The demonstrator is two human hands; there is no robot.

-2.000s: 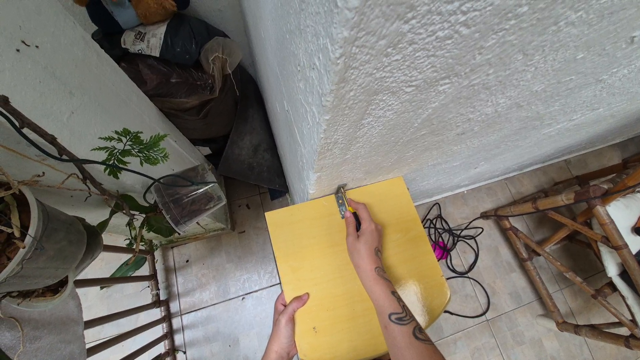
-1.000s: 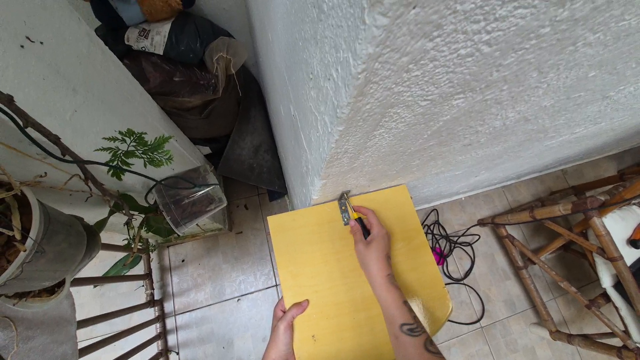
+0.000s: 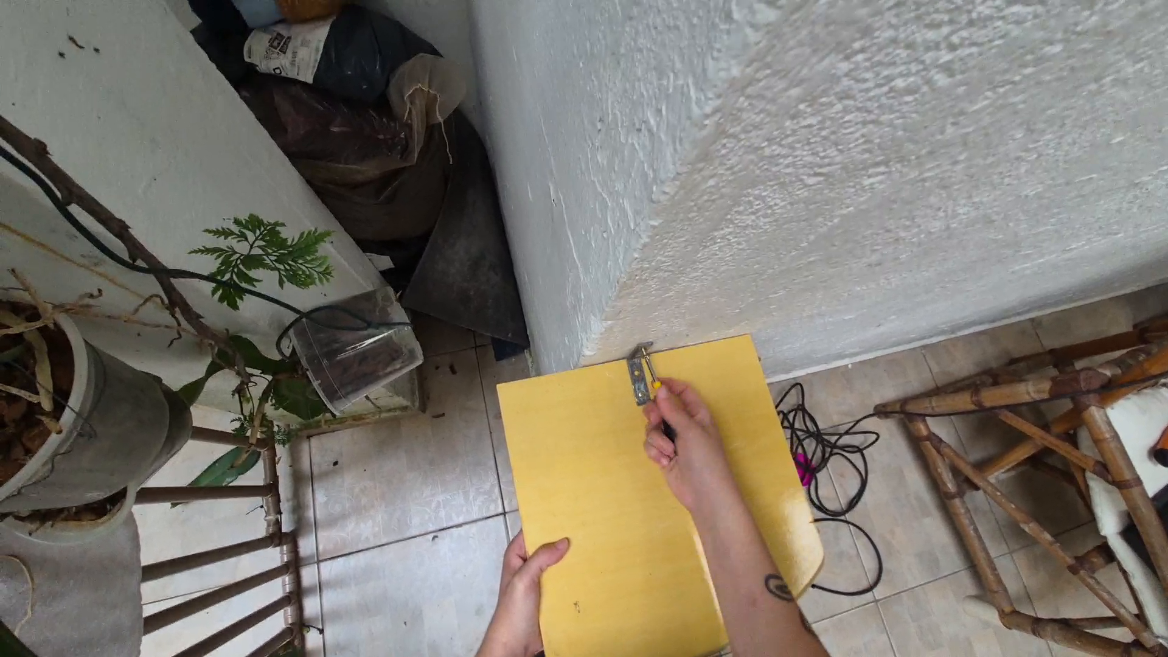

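Note:
A yellow board [image 3: 620,511] lies below the white wall, its far edge close to the wall. My left hand [image 3: 525,593] grips the board's left edge near the bottom, thumb on top. A metal bracket [image 3: 638,379] sits at the board's far edge, one end bent toward the wall. My right hand [image 3: 680,433] holds a screwdriver [image 3: 656,384] with a yellow and black handle, its shaft pointing at the upper part of the bracket. Whether the tip sits in a screw is too small to tell.
Black cable [image 3: 835,447] lies coiled on the tiled floor right of the board. A bamboo frame [image 3: 985,397] stands further right. At left are a potted plant [image 3: 100,429], a slatted rack [image 3: 214,558] and a clear plastic container [image 3: 356,351]. Filled bags [image 3: 365,155] lean in the corner.
The screwdriver's shaft now shows pointing at the bracket's upper part; a second ago my right hand was beside the bracket with the shaft not visible. My left hand keeps its grip on the board.

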